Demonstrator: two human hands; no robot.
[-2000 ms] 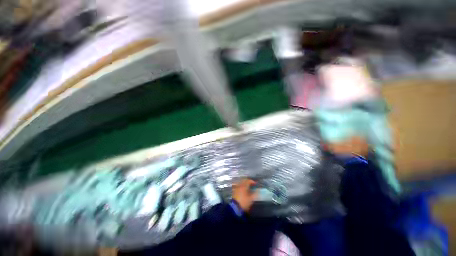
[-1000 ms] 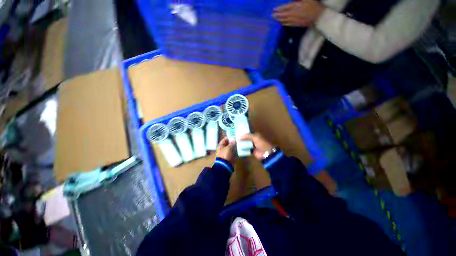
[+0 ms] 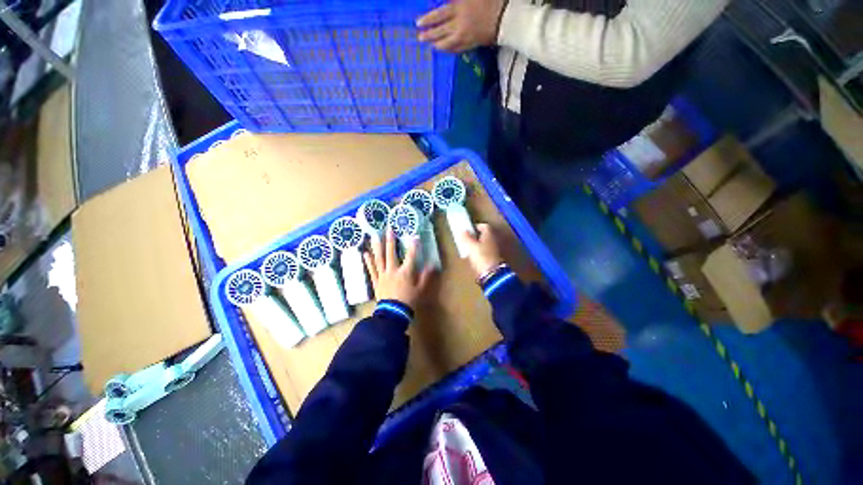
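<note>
Several mint-green mini fans lie in a slanting row on a brown divider (image 3: pixel 454 313) in the near blue crate (image 3: pixel 254 355), round heads up. The leftmost fan (image 3: pixel 280 320) and its neighbours lie side by side. My left hand (image 3: pixel 399 273) is over the middle of the row, fingers somewhat spread, around the handle of a fan (image 3: pixel 404 220) whose head overlaps its neighbours; its palm hides the handle. My right hand (image 3: pixel 484 252) grips the lower handle of the rightmost fan (image 3: pixel 449 192), which lies at the row's right end.
A second crate with a brown sheet (image 3: pixel 293 175) adjoins behind. Another person's hand (image 3: pixel 462 25) rests on a raised blue crate (image 3: pixel 322 71). At left are a cardboard sheet (image 3: pixel 142 275) and fans (image 3: pixel 156 384) on a silver-covered bench (image 3: pixel 203 417). Open cartons (image 3: pixel 724 185) stand on the floor at right.
The view has turned from the bench to the crate and steadied. My hands, close together one second ago, are now apart. More fans show at the row's right part.
</note>
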